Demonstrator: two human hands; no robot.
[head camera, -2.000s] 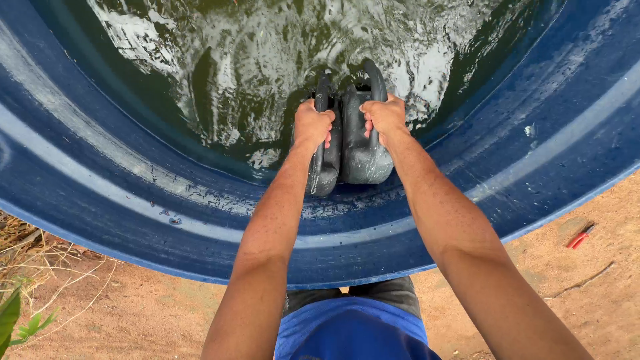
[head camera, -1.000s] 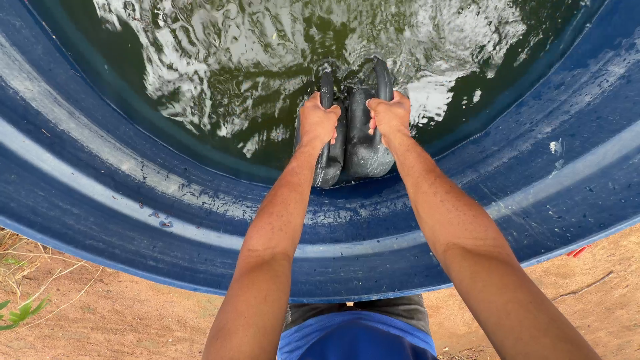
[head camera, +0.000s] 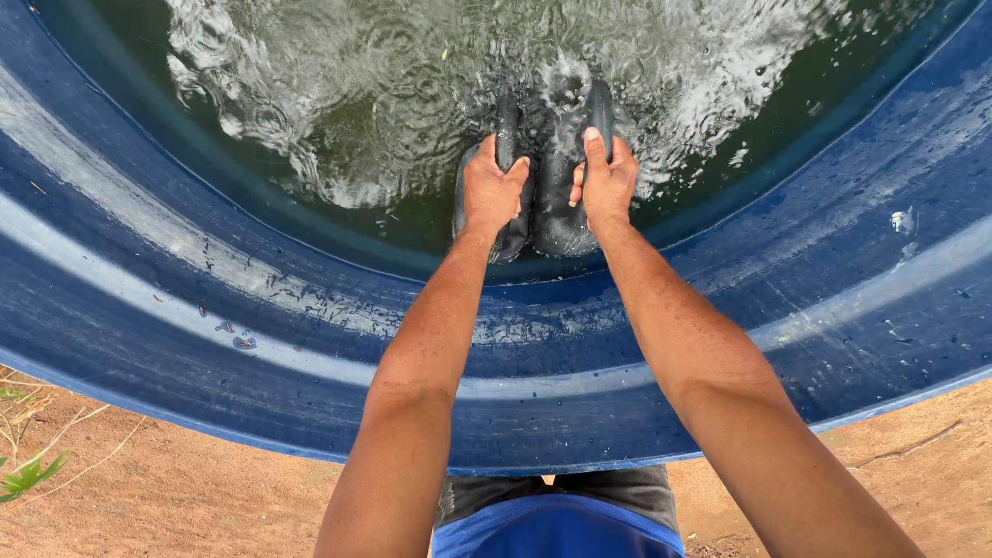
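Observation:
Two dark plastic jugs stand side by side, partly under the greenish water (head camera: 349, 101) of a large round blue tank (head camera: 542, 356). My left hand (head camera: 496, 186) is closed around the handle of the left jug (head camera: 508, 244). The handle of the right jug (head camera: 559, 221) is in my right hand (head camera: 608, 174), with the thumb lying along it. Water ripples and bubbles around the far ends of both jugs, whose mouths are hidden. Both jugs are close to the near inner wall of the tank.
The tank's broad stepped rim curves between my body and the water. Sandy ground (head camera: 194, 496) lies outside it, with dry stalks and a green leafy plant (head camera: 31, 477) at the lower left. A thin twig (head camera: 907, 448) lies on the right.
The jugs sit lower in the water, and the water around their far ends is more disturbed. Both hands have stayed on the handles; my right thumb now points forward along its handle.

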